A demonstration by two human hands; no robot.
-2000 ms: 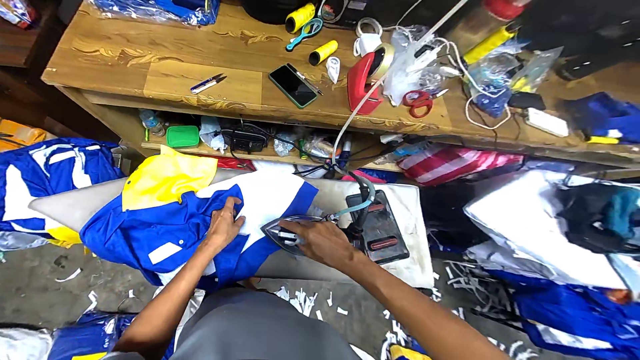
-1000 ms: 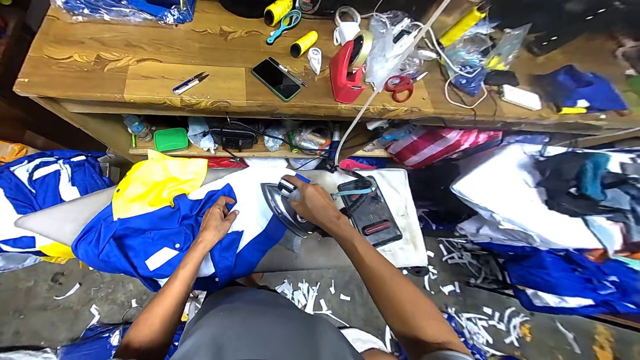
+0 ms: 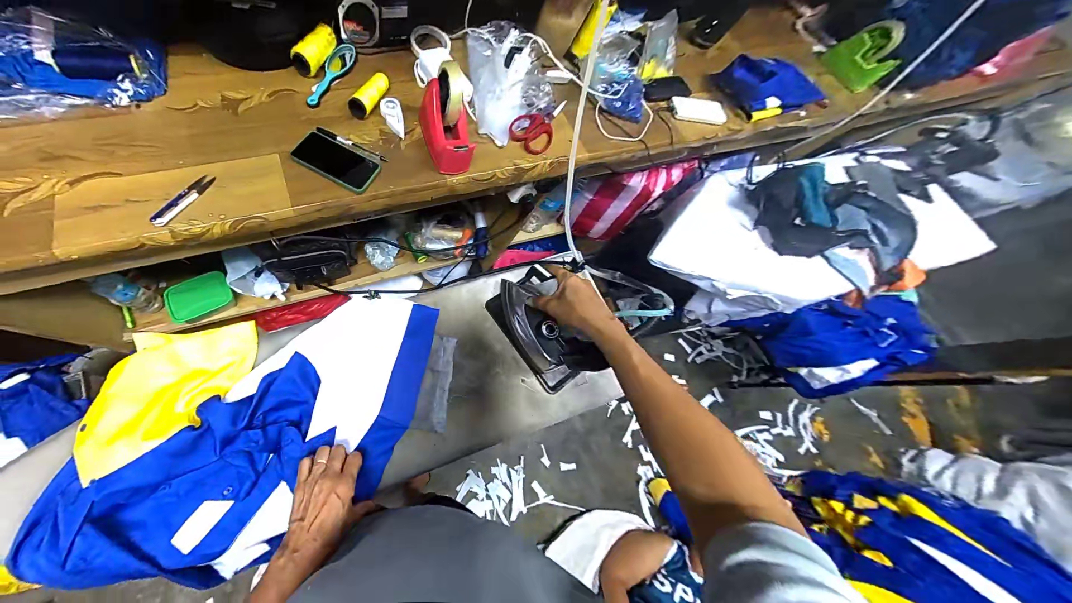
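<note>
My left hand lies flat, fingers spread a little, on the lower edge of a blue, white and yellow garment. The garment is spread over the left part of a grey ironing board. My right hand grips the handle of a steam iron, which is at the right end of the board, off the cloth. Beneath and behind the iron is a dark iron rest, mostly hidden. A pale hose or cord runs up from the iron. A translucent strip lies beside the garment's right edge.
A wooden table behind the board holds a phone, red tape dispenser, red scissors and yellow thread spools. White cloth and blue garments are piled at right. Paper scraps litter the floor. Another person is partly visible below.
My right hand has moved the iron off the garment, to the right and onto the board's end by the rest. My left hand has slid down to the garment's near edge. The view has shifted.
</note>
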